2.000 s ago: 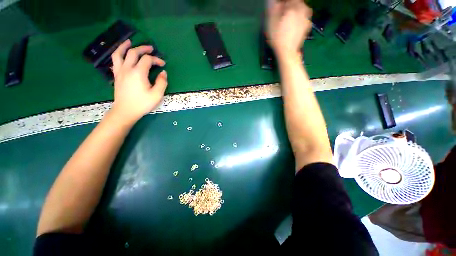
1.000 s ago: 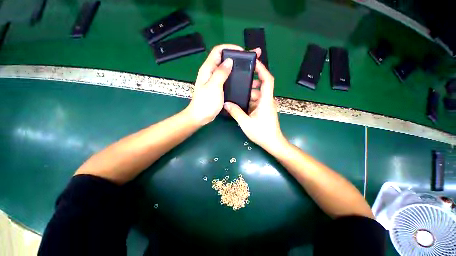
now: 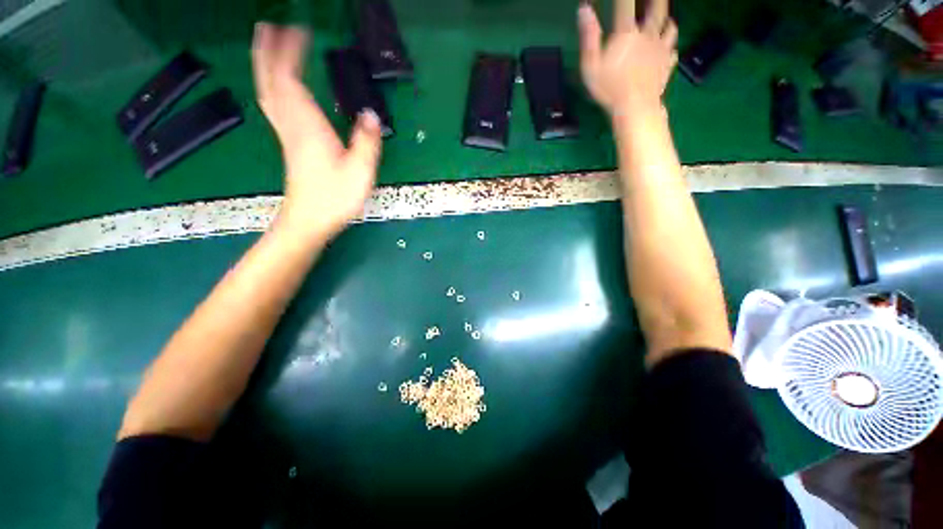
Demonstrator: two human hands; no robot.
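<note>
My left hand [image 3: 318, 155] is over the belt on the left, blurred, fingers and thumb apart, holding nothing. Its thumb tip overlaps the near end of a black flat unit [image 3: 359, 88]; I cannot tell if they touch. Another unit [image 3: 383, 39] lies just beyond it. My right hand [image 3: 633, 67] reaches over the belt near the top edge, fingers spread, empty, fingertips partly cut off. Two black units [image 3: 488, 101] lie side by side between my hands. A pale-gold ring pile [image 3: 453, 398] lies on the near bench, with single rings around it.
The worn whitish rail [image 3: 455, 198] runs between the green belt and bench, beneath both forearms. More black units lie at left [image 3: 188, 131] and right [image 3: 786, 114]. A white fan [image 3: 856, 387] stands on the right of the bench; a dark slim rectangle [image 3: 857, 245] lies beyond it.
A second ago both hands held one black unit over the rail. They have let it go and moved apart, left hand leftward and right hand rightward, farther over the belt. The view has also shifted.
</note>
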